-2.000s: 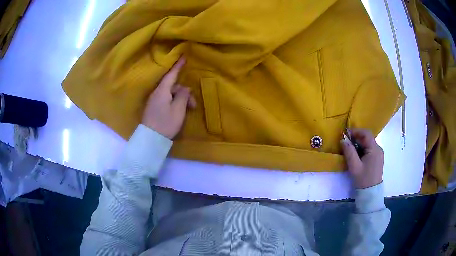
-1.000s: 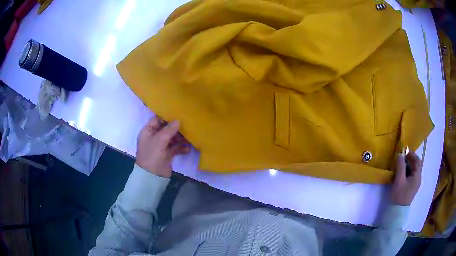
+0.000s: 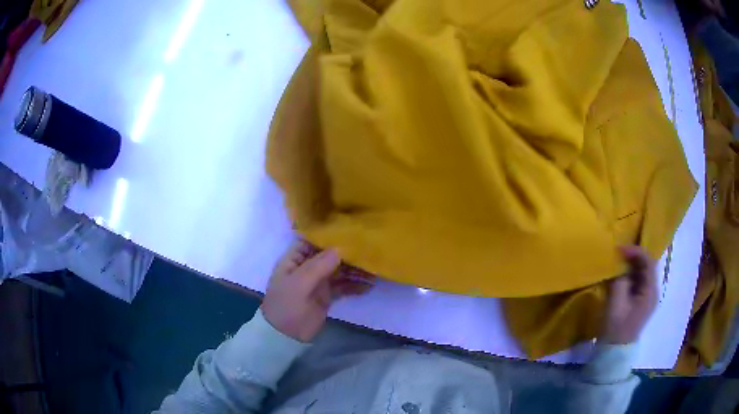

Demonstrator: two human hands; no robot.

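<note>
A large mustard-yellow jacket [image 3: 454, 178] lies bunched in deep folds on the glossy white table [image 3: 202, 186]. Its long curved hem faces me. My left hand [image 3: 312, 287] pinches the hem's left end between thumb and fingers. My right hand [image 3: 630, 295] is at the hem's right end, fingers on the cloth, and is blurred. A darker flap of the jacket hangs below the hem beside my right hand, at the table's front edge. The snips cannot be seen now. A button [image 3: 592, 4] shows at the top edge.
A black vacuum flask [image 3: 73, 133] lies on the table at the left, with a pale tuft [image 3: 63, 179] beside it. More yellow garments [image 3: 713, 267] are beyond the table's right edge. White sheeting [image 3: 81, 251] hangs at the lower left.
My left hand has taken hold of the hem and moved slightly right. The body panel with the welt and lower button has been turned over or covered. My right hand has moved slightly left and down.
</note>
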